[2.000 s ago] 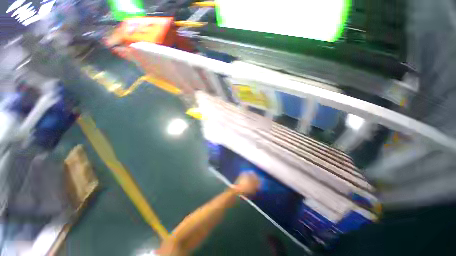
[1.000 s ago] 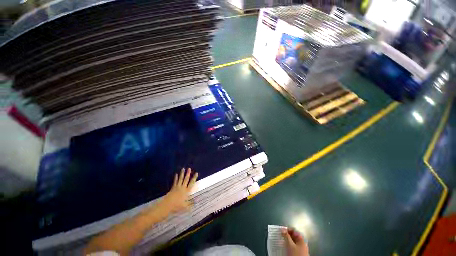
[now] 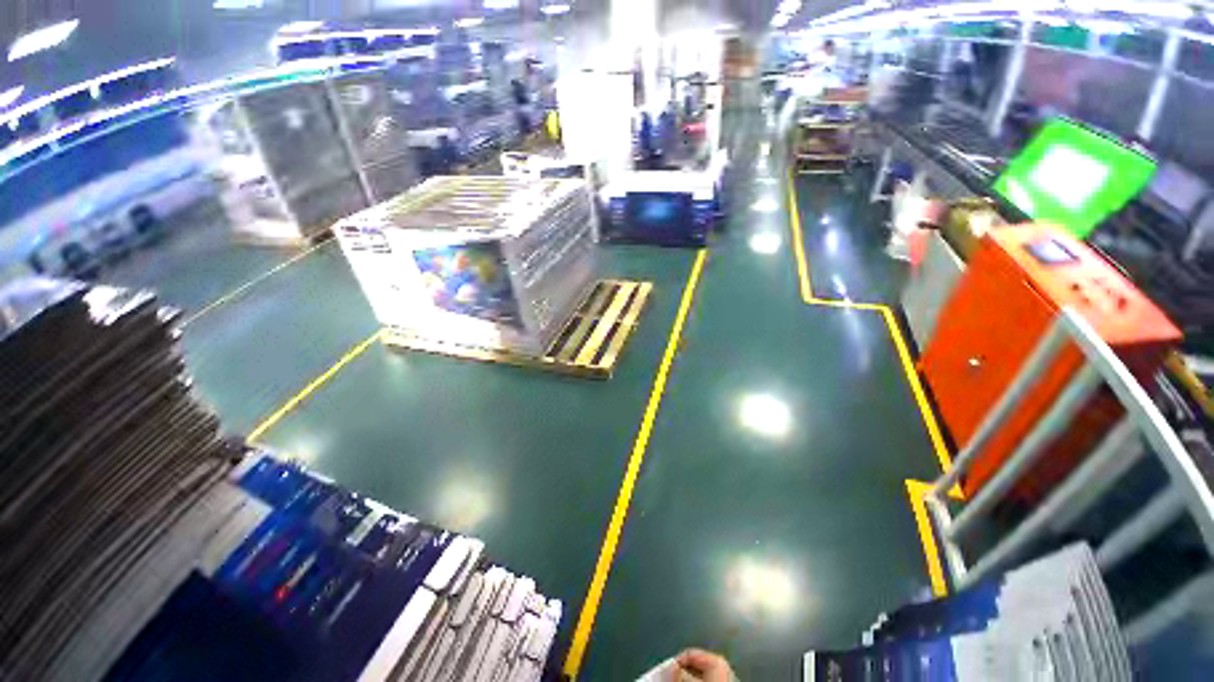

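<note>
The flattened TV carton [image 3: 313, 573], dark blue and white, lies on a pile of cartons at the lower left, cut off by the picture's edge. The tall carton stack [image 3: 100, 466] rises behind it. My right hand [image 3: 703, 665] is at the bottom edge, mostly cut off, with a white corner of the label sheet [image 3: 660, 672] at its fingers. It is between the carton pile and the leaning cartons, touching neither. My left hand is not in view. The leaning cartons [image 3: 992, 640] stand on edge at the lower right.
A white-grey railing [image 3: 1145, 413] and an orange-red machine [image 3: 1025, 353] with a green-framed screen are at the right. Wrapped cartons [image 3: 466, 267] stand on a wooden pallet [image 3: 606, 327] at centre left. Yellow lane lines cross the green floor. More wrapped goods stand further back.
The view has swung right and up, bringing the railing, machine and leaning cartons in. The working carton has shifted to the lower left. My left hand, before flat on the carton, is out of view.
</note>
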